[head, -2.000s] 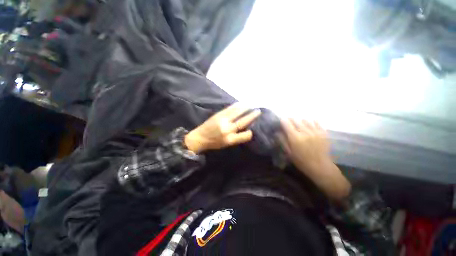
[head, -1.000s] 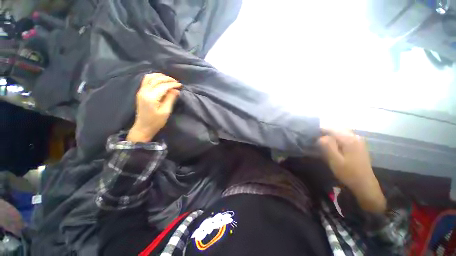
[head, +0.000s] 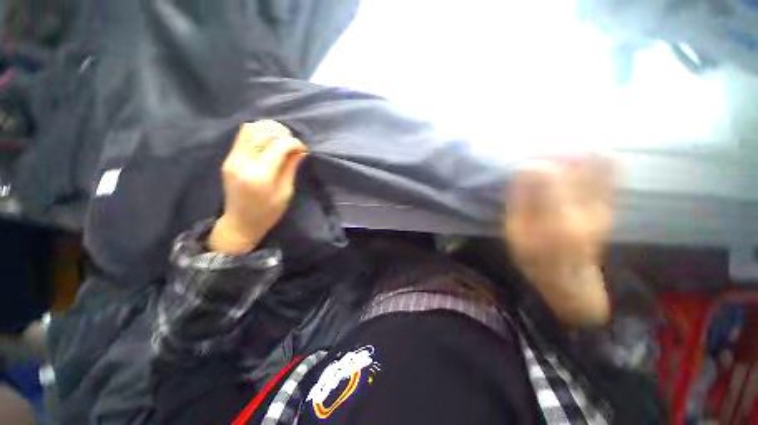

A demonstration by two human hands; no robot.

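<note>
A dark grey jacket (head: 158,100) is heaped at the left and over the lap. Its sleeve (head: 374,141) stretches to the right along the table's front edge. My left hand (head: 262,178) is closed on the cloth near the sleeve's left part, with the fingers pinching it. My right hand (head: 561,224) is at the sleeve's right end and is blurred; the fingertips wash out in the glare, so its grip is hard to make out. A small white label (head: 109,182) shows on the grey cloth at the left.
The bright white table (head: 482,75) lies beyond the sleeve, its front edge running right. Part of a machine (head: 698,29) shows blurred at the top right. A red basket (head: 690,332) stands at the lower right, below the table. Blurred clutter is at the far left.
Over two seconds the bunched sleeve end was drawn out flat to the right, while my left hand moved left along the cloth. In the last second my left hand has barely moved.
</note>
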